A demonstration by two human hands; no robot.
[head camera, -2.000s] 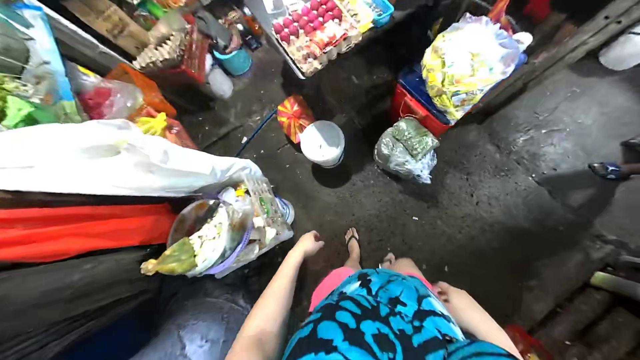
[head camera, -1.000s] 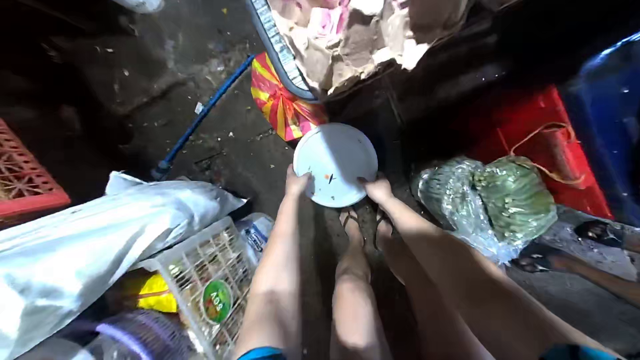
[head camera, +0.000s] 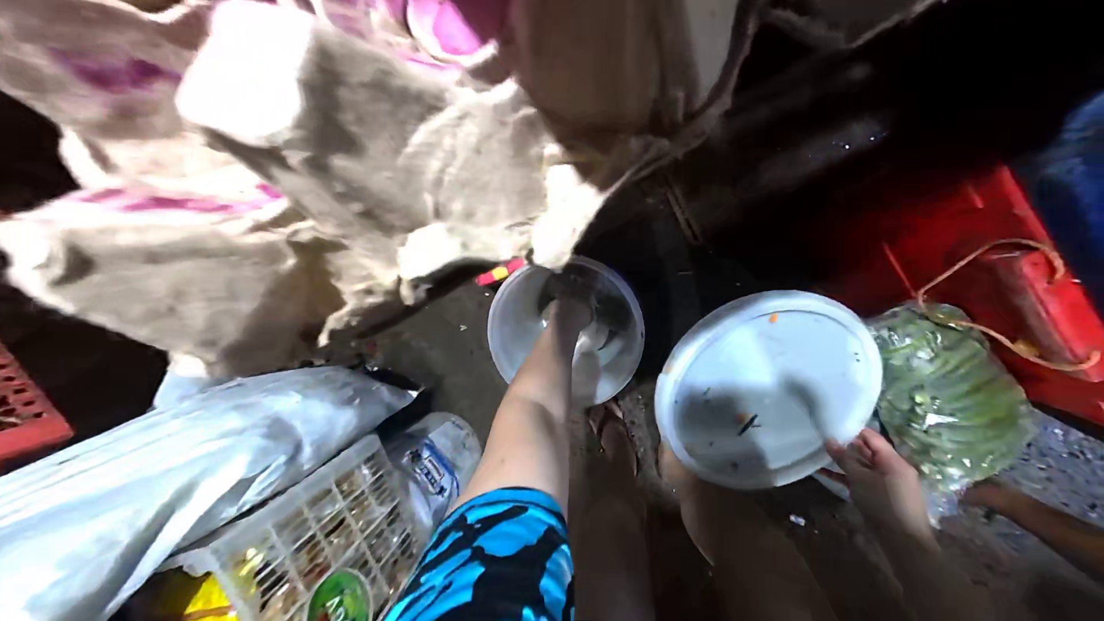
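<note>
The white plastic bucket (head camera: 517, 332) stands uncovered on the dark floor between my body and the paper-pulp egg trays. My left hand (head camera: 571, 312) reaches down inside it; shadow hides the fingers, so whether they hold anything cannot be told. Pale shapes lie at the bucket's bottom. To the right, my right hand (head camera: 875, 470) grips the lower right rim of the round white lid (head camera: 768, 388), which is tilted and bears small dark and orange bits. Beside the lid lies a clear plastic bag of green leafy produce (head camera: 949, 397).
Egg trays (head camera: 345, 155) loom close across the upper left. A red crate or box (head camera: 1018, 285) with a cord stands at the right. At the lower left are a white plastic sheet (head camera: 216, 457), a pale slatted basket (head camera: 319, 517) and a red crate (head camera: 26, 405). Another person's limb (head camera: 1044, 517) shows at the lower right.
The lid, one second ago on the bucket between both my hands, is off and to the right in my right hand. My left hand has gone into the bucket. The view has moved closer.
</note>
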